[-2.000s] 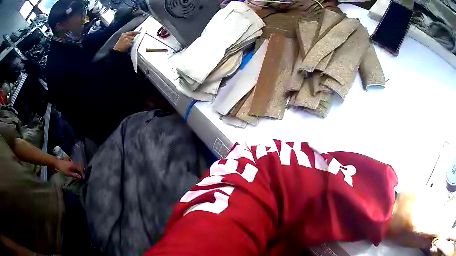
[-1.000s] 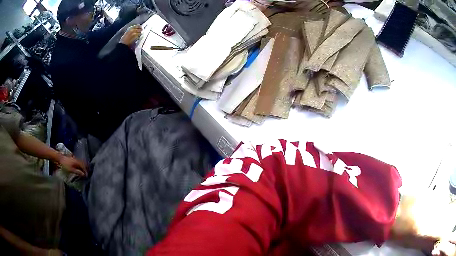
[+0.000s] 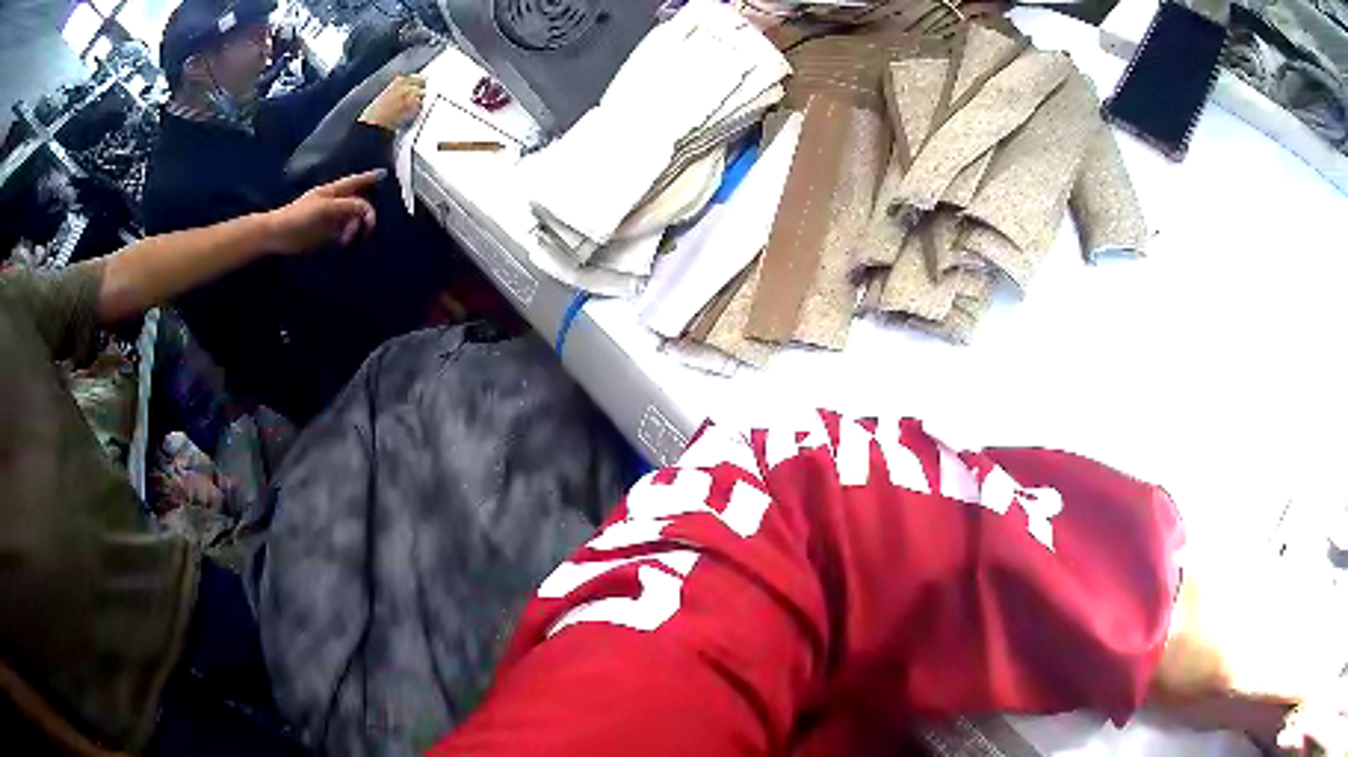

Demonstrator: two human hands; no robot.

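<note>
My left arm, in a red sleeve with white lettering, reaches across to the lower right. My left hand (image 3: 1215, 673) is at the lower right edge, washed out by glare and partly cut off, so its fingers and anything under them cannot be made out. My right hand is not in view. The small pale, glaring patch at the corner beside my left hand is too bright to identify. The white table (image 3: 946, 388) lies under the arm.
Tan strips (image 3: 994, 148) fan out at the table's back, beside white pieces (image 3: 651, 141). A dark phone (image 3: 1168, 82) lies at upper right. A grey garment (image 3: 444, 518) hangs left of the table. Two people are at left, one with an arm stretched out.
The near person at left has raised an arm and now points towards the other person. My left arm and the cloth piles have hardly moved.
</note>
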